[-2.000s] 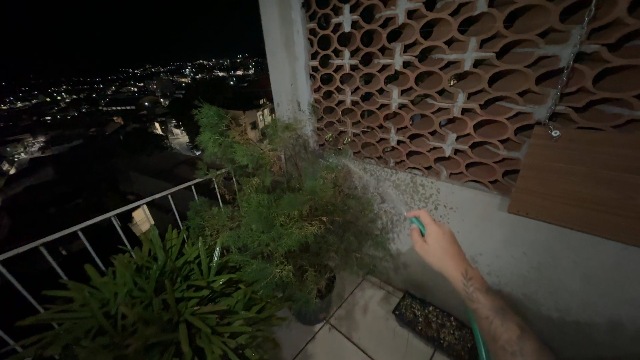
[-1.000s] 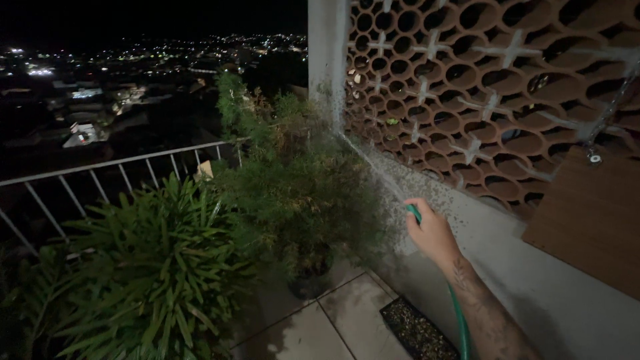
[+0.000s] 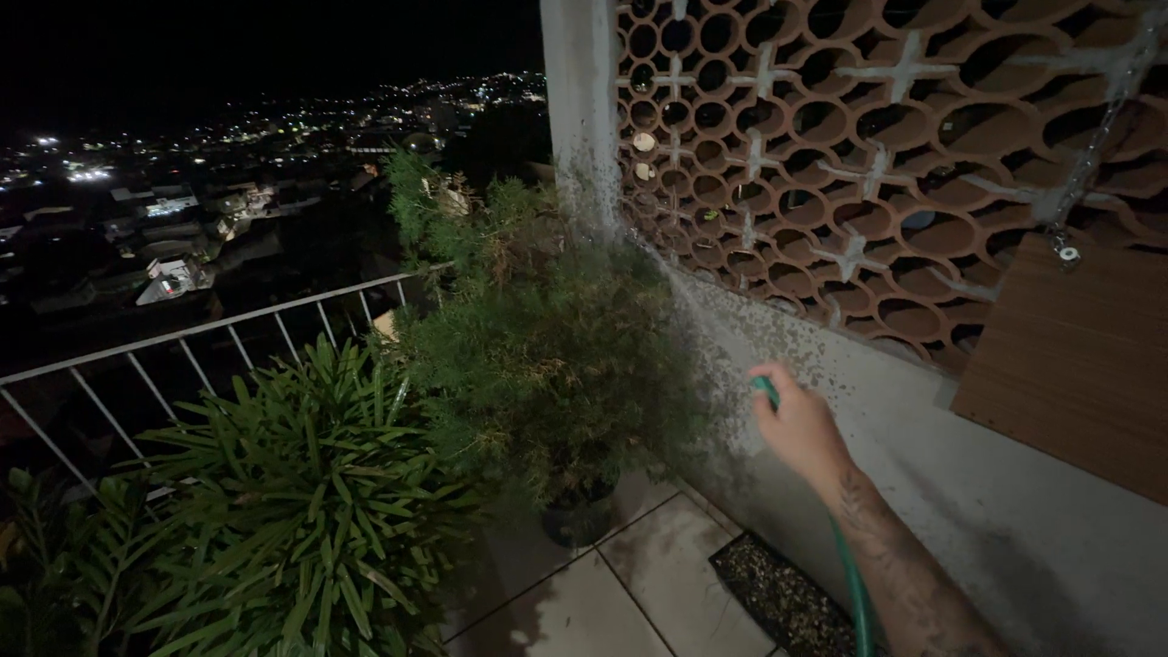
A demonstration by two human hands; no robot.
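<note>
My right hand (image 3: 796, 424) is closed around the end of a green garden hose (image 3: 853, 584), with a finger over its mouth. A spray of water (image 3: 693, 306) fans from the hose end up and left, toward a bushy conifer (image 3: 557, 365) and the wall beside it. The conifer stands in a dark round pot (image 3: 578, 522) on the tiles. Wet spots mark the grey low wall (image 3: 912, 456) behind my hand. My left hand is out of view.
A long-leaved plant (image 3: 319, 502) fills the lower left, by a metal railing (image 3: 210, 330). A rectangular planter (image 3: 785, 593) lies along the wall's foot. Above are a clay lattice screen (image 3: 817, 119) and a wooden board (image 3: 1077, 356) with a chain (image 3: 1100, 137). City lights shine beyond the railing.
The view has shifted, so the conifer and railing now sit farther right in it. My right hand keeps hold of the hose, and water still sprays toward the conifer and wall.
</note>
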